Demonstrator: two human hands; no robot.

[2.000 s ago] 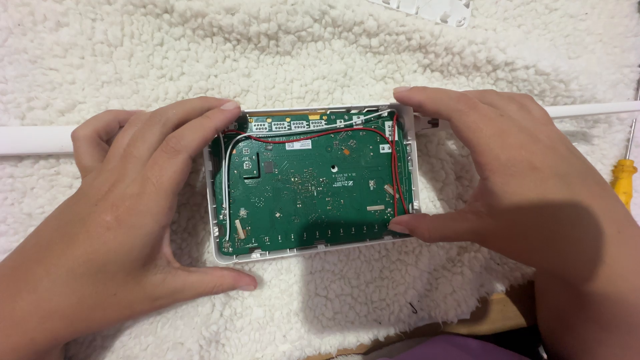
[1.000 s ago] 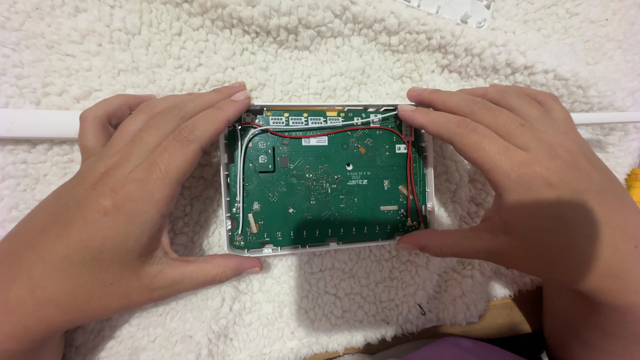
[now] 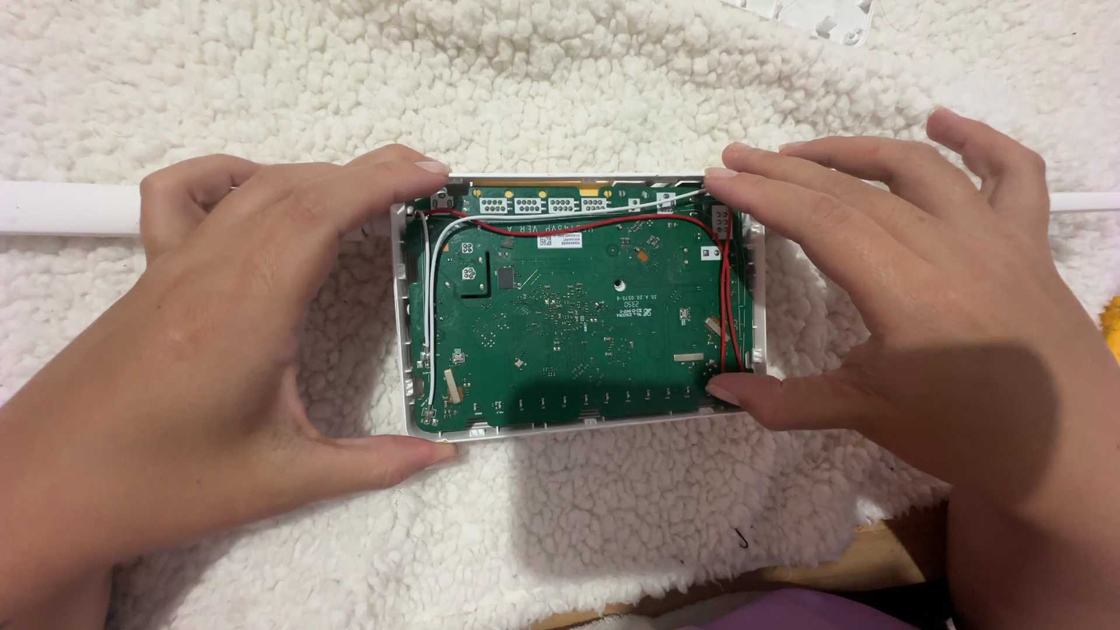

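A green circuit board [image 3: 560, 306] lies in an open white plastic router casing [image 3: 759, 306], above a fleecy cloth. My left hand [image 3: 262, 297] grips the casing's left end, fingers at the top edge and thumb at the bottom left corner. My right hand [image 3: 884, 297] has fingertips at the top right corner and its thumb over the board's lower right corner. White antenna wires [image 3: 435, 306] run down the left side and along the top. Red antenna wires [image 3: 724, 306] run across the top and down the right side. White antennas [image 3: 70, 208] stick out on both sides.
The cream fleecy cloth [image 3: 542, 87] spreads under everything. Part of a white plastic cover [image 3: 827, 16] lies at the top right. A yellow object [image 3: 1111, 328] is cut off at the right edge. Wood [image 3: 862, 556] and purple fabric [image 3: 787, 610] show at the bottom.
The casing, tilted two seconds ago, now sits straighter and slightly farther right between my hands. The screwdriver seen at the right edge earlier is now mostly out of view.
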